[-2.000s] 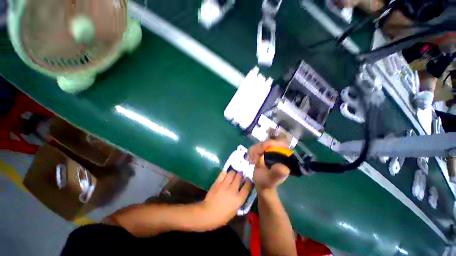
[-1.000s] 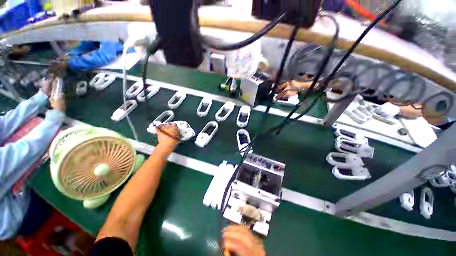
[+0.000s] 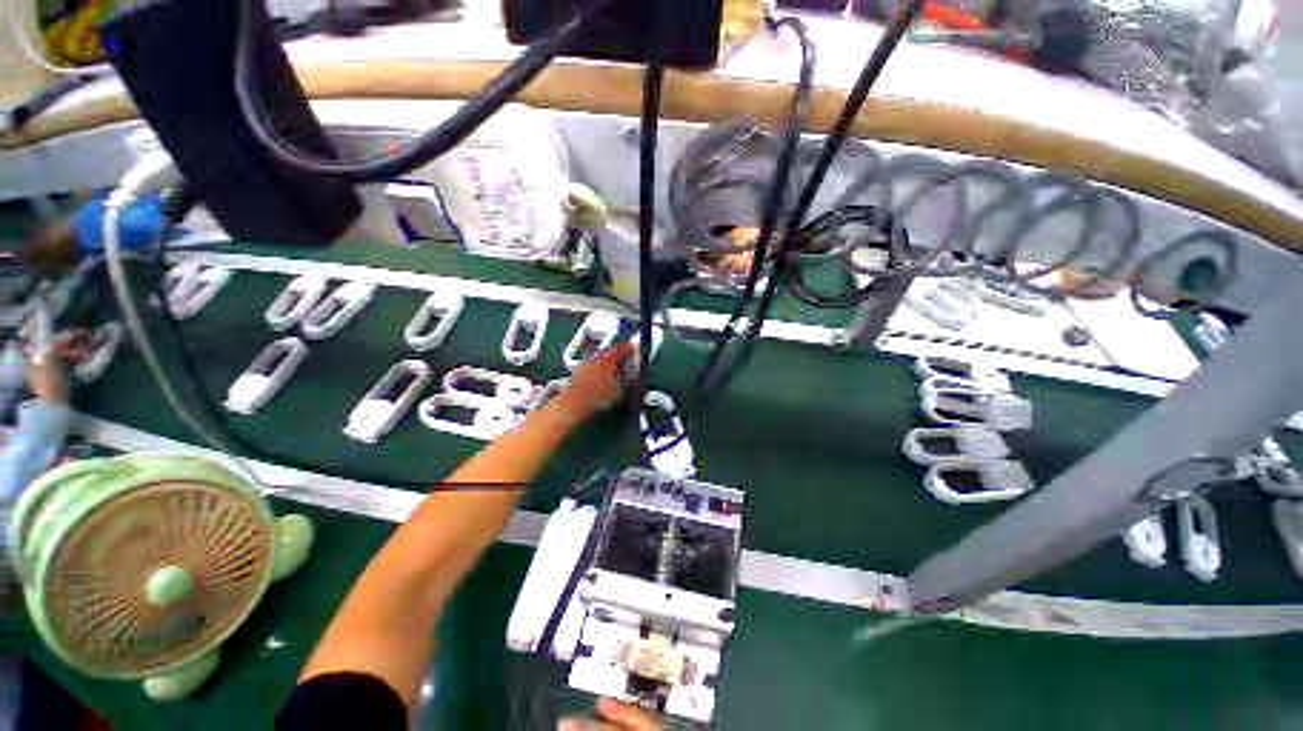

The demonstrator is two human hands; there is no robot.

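Note:
My left hand (image 3: pixel 600 380) is stretched out over the green belt, its fingers at a white plastic housing (image 3: pixel 585 340) in the far row. Whether the fingers grip a housing cannot be told. Another looped housing (image 3: pixel 667 440) lies just beyond the screw feeder (image 3: pixel 666 550), a silver open-topped box. White covers (image 3: pixel 552 576) are stacked at the feeder's left side. My right hand (image 3: pixel 617 717) is at the bottom edge below the feeder, mostly cut off; what it holds is hidden.
A green fan (image 3: pixel 170 584) stands at left. More housings (image 3: pixel 389 401) lie across the belt (image 3: pixel 815 429). A grey post (image 3: pixel 1100 464) slants at right. Black cables (image 3: pixel 652 214) and a dark box (image 3: pixel 615 26) hang overhead. Another person's sleeve (image 3: pixel 36 429) shows at far left.
My left hand has moved from beside my right hand out to the belt, then rightward along it. Two looped housings now lie together where it was. The view has tilted up and shifted right.

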